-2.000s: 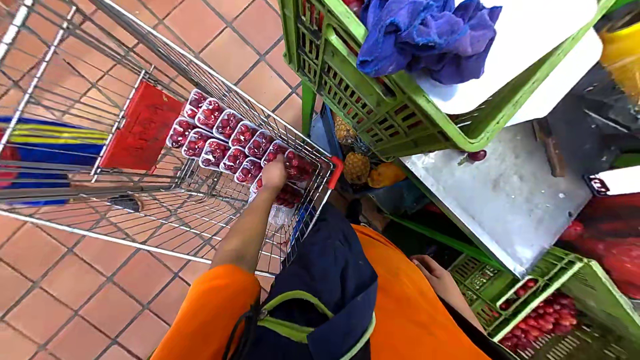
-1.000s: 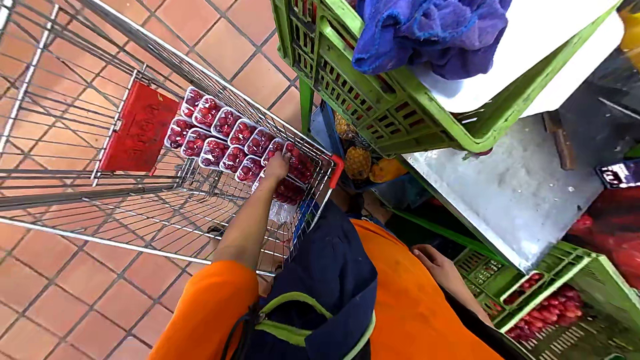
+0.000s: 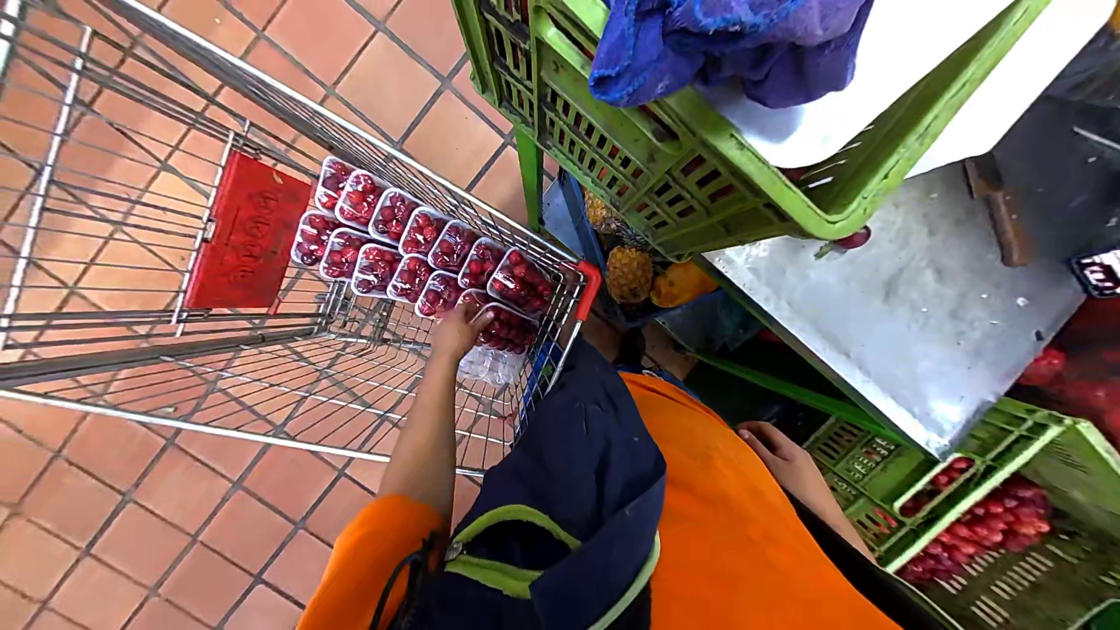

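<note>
Two rows of plastic-wrapped trays of red grapes point(image 3: 423, 232) stand inside a wire shopping cart point(image 3: 262, 350), at the end near my body. My left hand point(image 3: 459, 331) reaches over the cart side and touches a tray at the near end of the lower row; whether its fingers grip it cannot be told. Beside that hand lies another wrapped grape tray point(image 3: 506, 329), with clear plastic packaging point(image 3: 492, 364) under its edge. My right hand point(image 3: 781, 455) hangs at my side near the lower green crate, fingers loosely apart, with nothing seen in it.
A green plastic crate point(image 3: 604, 166) with a purple cloth point(image 3: 726, 44) and a white board rises at the top, beside a metal table point(image 3: 892, 297) bearing a wood-handled tool point(image 3: 1006, 223). Pineapples point(image 3: 629, 275) sit below. Another green crate point(image 3: 980, 499) holds red grapes point(image 3: 989, 525). The cart has a red panel point(image 3: 249, 232).
My left hand has moved from the trays at the cart's near end toward the lower row. The right hand stays at my side.
</note>
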